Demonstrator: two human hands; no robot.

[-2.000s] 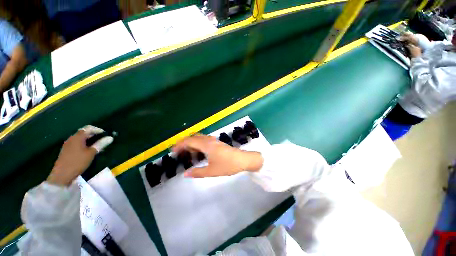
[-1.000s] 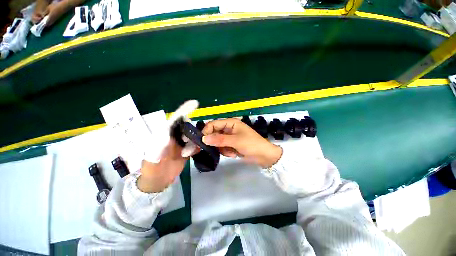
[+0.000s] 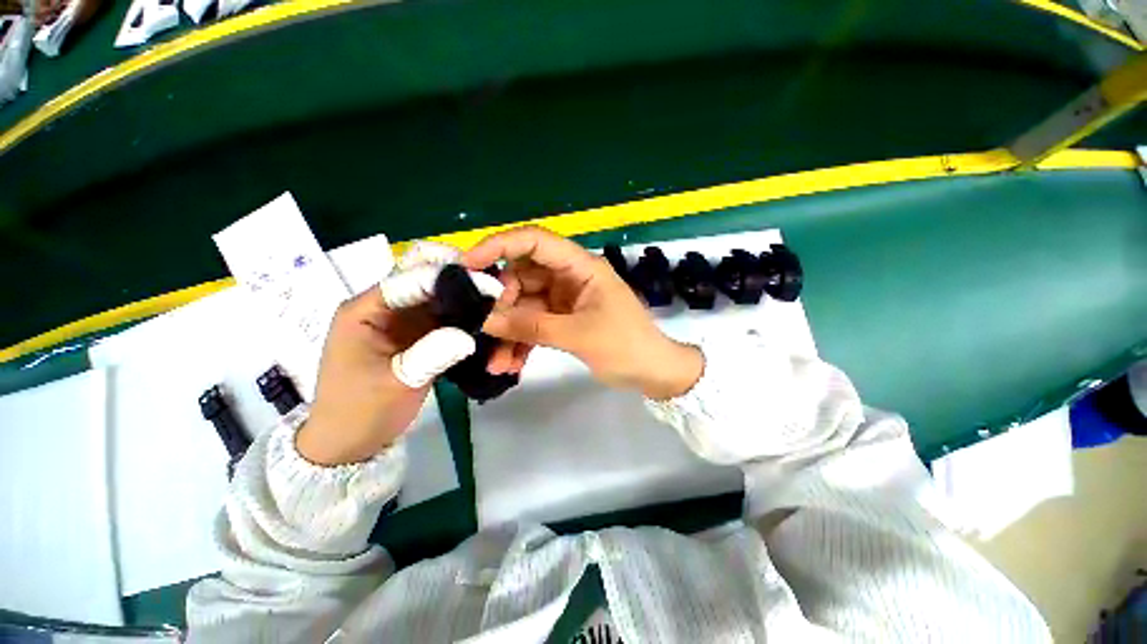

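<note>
A black wristwatch (image 3: 463,299) is held between both hands in front of me; its strap is bent and partly hidden by the fingers. My left hand (image 3: 384,359) grips it from the left, with white finger cots on several fingers. My right hand (image 3: 572,308) has bare fingers and pinches the watch's right side. Several closed watches (image 3: 698,279) stand in a row along the far edge of the right white sheet (image 3: 604,453). Other dark watches just behind and below my hands are partly hidden.
Two flat watches lie on the left white sheet (image 3: 164,503), one strap (image 3: 224,421) showing, both partly covered by my left sleeve. A paper slip (image 3: 279,258) with faint writing overlaps the yellow edge (image 3: 704,201). The dark green conveyor (image 3: 503,113) lies beyond. White cloth hangs at lower right.
Both hands have come together from apart, and the strap, extended between them a second ago, is now bent into a compact dark shape. The view has turned down towards the bench.
</note>
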